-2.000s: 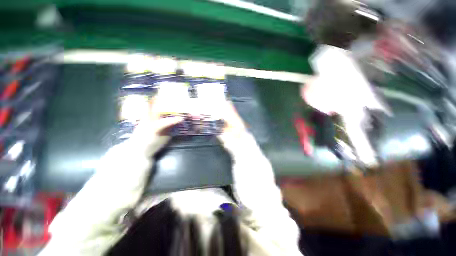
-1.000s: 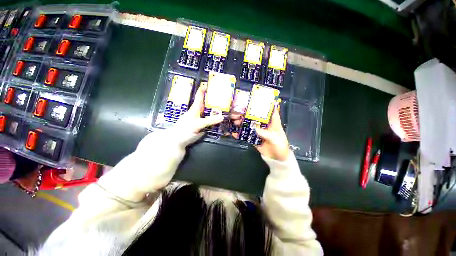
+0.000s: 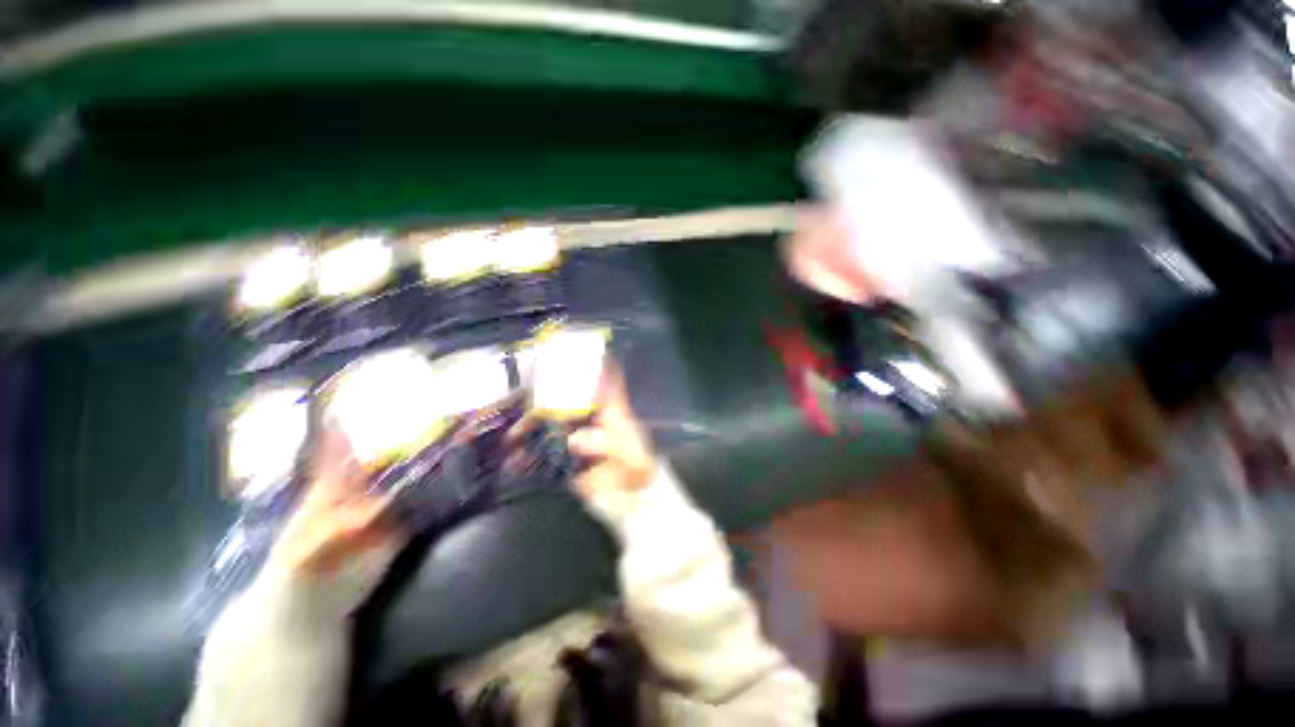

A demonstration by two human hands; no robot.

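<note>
The view is badly blurred. My left hand [image 3: 338, 514] is on a keypad phone with a glowing white screen [image 3: 384, 408], at the tray's near side. My right hand [image 3: 611, 443] holds another phone with a lit screen in a yellow frame [image 3: 571, 372]. Another lit screen [image 3: 473, 381] shows between them. More phones with lit screens [image 3: 354, 266] lie in the back row, and one [image 3: 269, 436] lies to the left of my left hand. The tray's edges [image 3: 625, 305] are hardly visible. The keypads are smeared.
The dark green bench [image 3: 121, 469] has a pale strip [image 3: 682, 225] along its back. To the right are red pens [image 3: 805, 376], a pink round item [image 3: 828, 256] and a white board [image 3: 909, 192]. Brown boxes [image 3: 895, 561] show lower right.
The whole view has swung and blurred, so the phones appear farther left and the right-side items nearer. The left trays have left the view. Both hands are still at the phones.
</note>
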